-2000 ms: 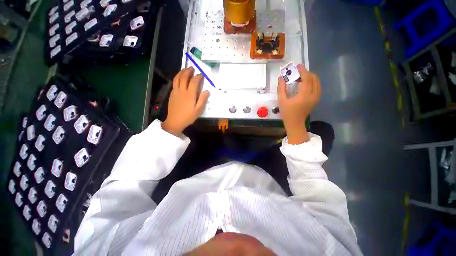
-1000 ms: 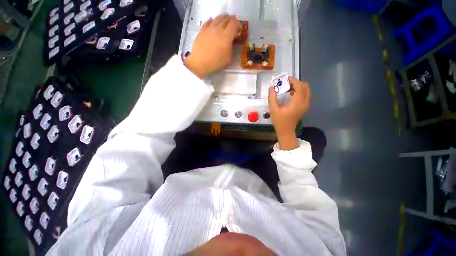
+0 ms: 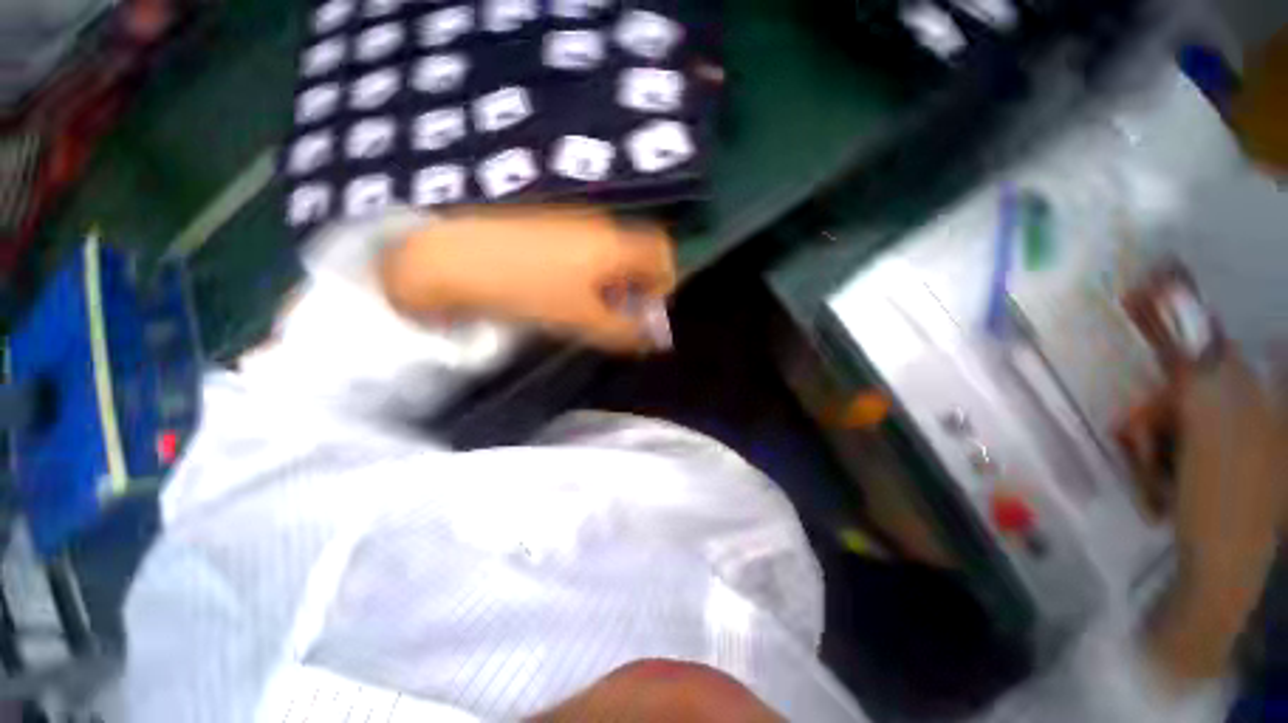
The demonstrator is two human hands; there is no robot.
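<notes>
The picture is blurred. My left hand (image 3: 530,276) is over the front edge of the parts tray (image 3: 544,88), its fingers closed on a small white housing (image 3: 653,322). My right hand (image 3: 1222,473) is at the right, over the press machine base (image 3: 925,360). A white housing (image 3: 1191,322) lies at its fingertips by the orange-brown nest fixture (image 3: 1151,300). Blur hides whether my right fingers still grip that housing. The second fixture is largely hidden by my right hand.
A blue pen (image 3: 1004,261) and a green item (image 3: 1038,230) lie on the base. A red button (image 3: 1011,513) is on its front panel. The gold-yellow press head (image 3: 1267,102) is cut off at top right. A blue stool or bin (image 3: 106,396) stands at left.
The view has swung left towards the trays. My left hand has moved from the nest fixture to the tray side, now with a housing. My right hand has brought its housing to the fixture.
</notes>
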